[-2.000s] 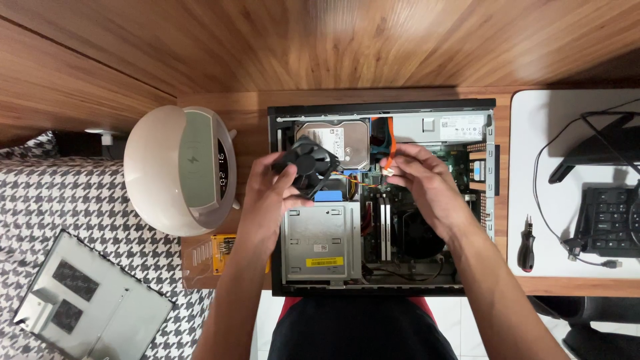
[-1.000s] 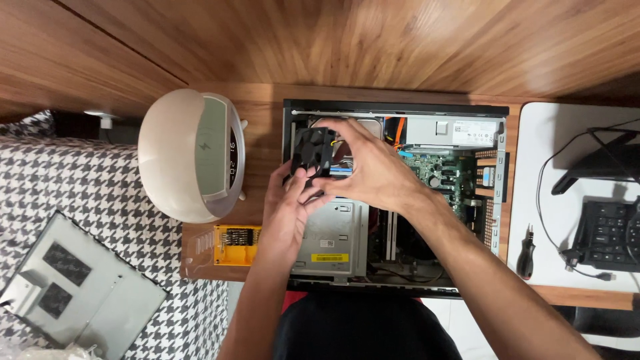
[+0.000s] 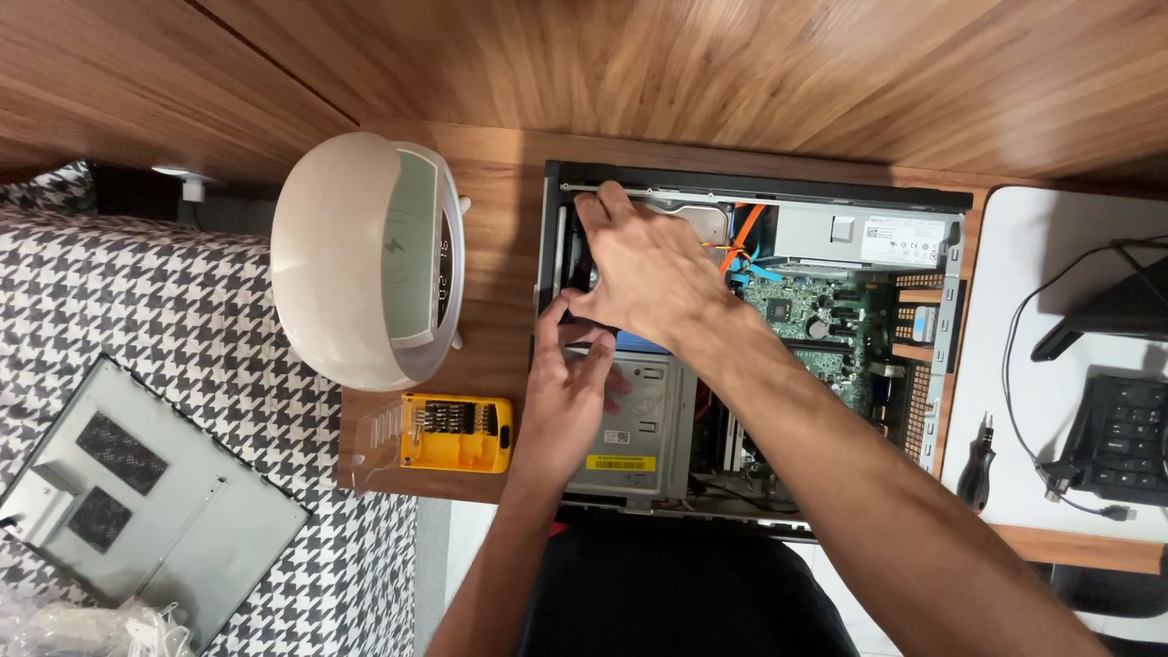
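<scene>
An opened desktop computer case (image 3: 757, 190) lies on the wooden desk. My right hand (image 3: 643, 265) reaches into its upper left corner, fingertips at the case's front wall, over the black case fan (image 3: 577, 251), which it mostly covers. Just below, my left hand (image 3: 575, 374) has its thumb and fingers at the fan's lower edge, above the metal drive bay (image 3: 671, 429). Both hands are on or against the fan; the exact grip is hidden. Right of them are a hard drive (image 3: 703, 219), orange cables (image 3: 744, 239), the green motherboard (image 3: 794, 315) and the power supply (image 3: 821, 233).
Left of the case stand a round white clock lamp (image 3: 338, 260) and a yellow screwdriver bit case (image 3: 456, 433). A metal side panel (image 3: 173, 520) lies on houndstooth fabric. At right, a screwdriver (image 3: 978, 465), keyboard (image 3: 1127, 438) and cable (image 3: 1008, 365) rest on a white surface.
The fan, held up over the case earlier, is now down at the case's front wall. My right hand has moved from the orange cable to the fan. The view has shifted.
</scene>
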